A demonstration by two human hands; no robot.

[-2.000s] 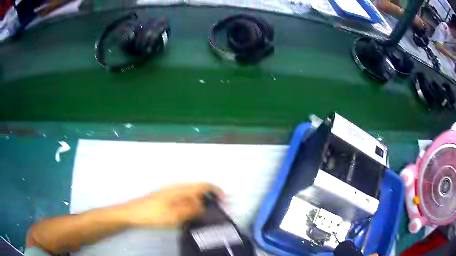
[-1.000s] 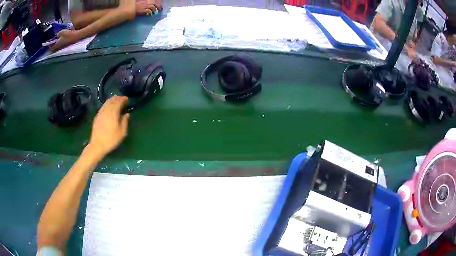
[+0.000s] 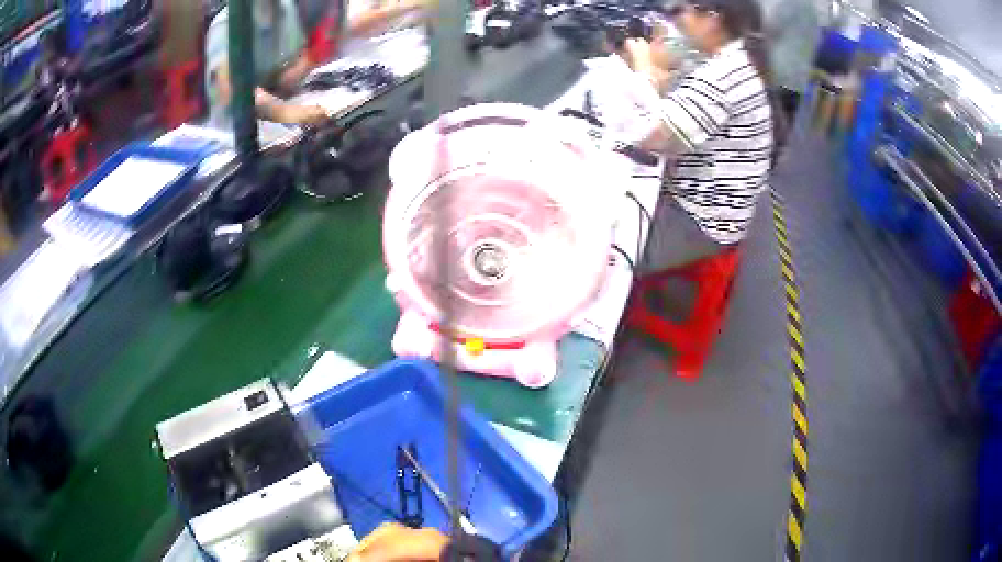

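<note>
One hand, seemingly my right hand (image 3: 401, 543), shows at the bottom edge, mostly cut off. Its fingers are against a dark rounded object that looks like the top of the electric screwdriver (image 3: 472, 549), at the tray's near edge. A blurred dark cord rises from there across the view. My left hand is not in view. The white and black screw feeder (image 3: 269, 510) stands at the left of the blue tray (image 3: 522, 494). Dark cutters or pliers (image 3: 409, 483) and a thin metal tool lie in the tray.
A pink fan (image 3: 489, 258) stands behind the tray. Black headphones (image 3: 203, 258) lie on the green belt (image 3: 297, 318). A person in a striped shirt (image 3: 720, 132) sits at the bench near a red stool (image 3: 698, 307). A striped floor line runs along the aisle at right.
The view has swung right, bringing the fan, the seated person and the aisle into sight. The left hand that reached to headphones on the belt has left the picture.
</note>
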